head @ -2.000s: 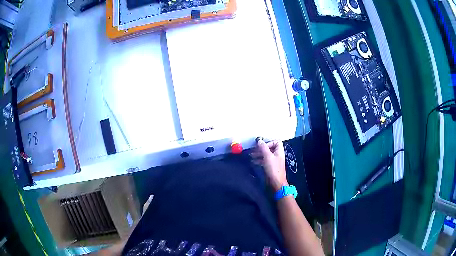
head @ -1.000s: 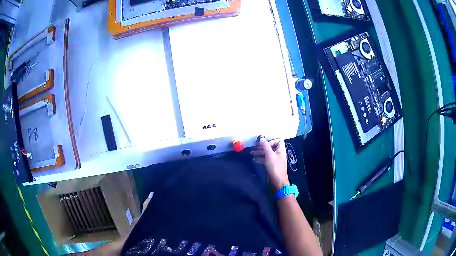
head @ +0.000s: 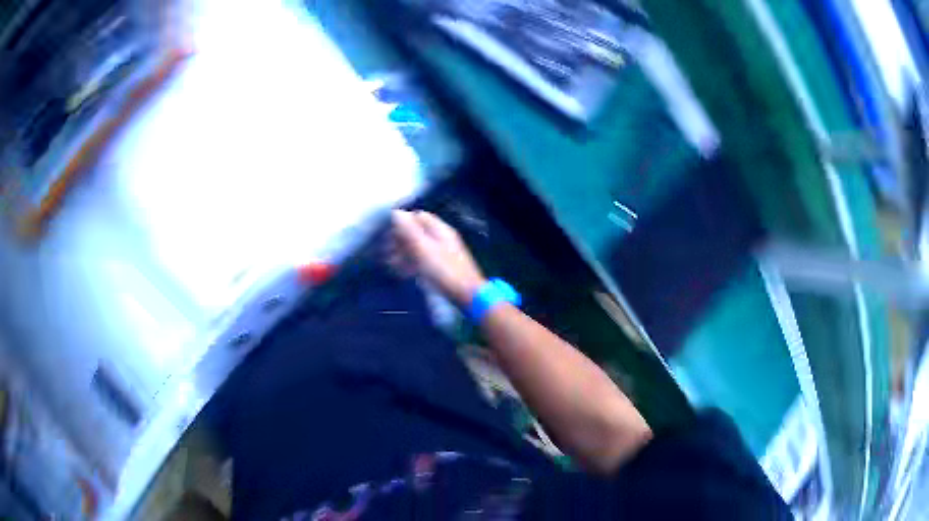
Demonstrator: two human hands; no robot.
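Note:
The view is strongly blurred. My right hand (head: 433, 252), with a blue band at the wrist, is at the front right corner of the white bench (head: 372, 219). Its fingers look curled, but blur hides whether they hold or touch anything. The red emergency stop button (head: 316, 273) is on the bench's front edge, left of the hand. Two dark push buttons show farther along that edge, one of them here (head: 239, 338). My left hand is not in view.
A blurred open laptop base (head: 540, 51) lies on the green worktop (head: 540, 153) at the top. A black mat (head: 688, 254) lies nearer. An orange-edged fixture (head: 107, 132) is at upper left. A blue fitting (head: 405, 114) is on the bench side.
The view has turned right and blurred, so the bench has shifted left and tilted. The right hand appears farther left and higher, and more of the right arm shows.

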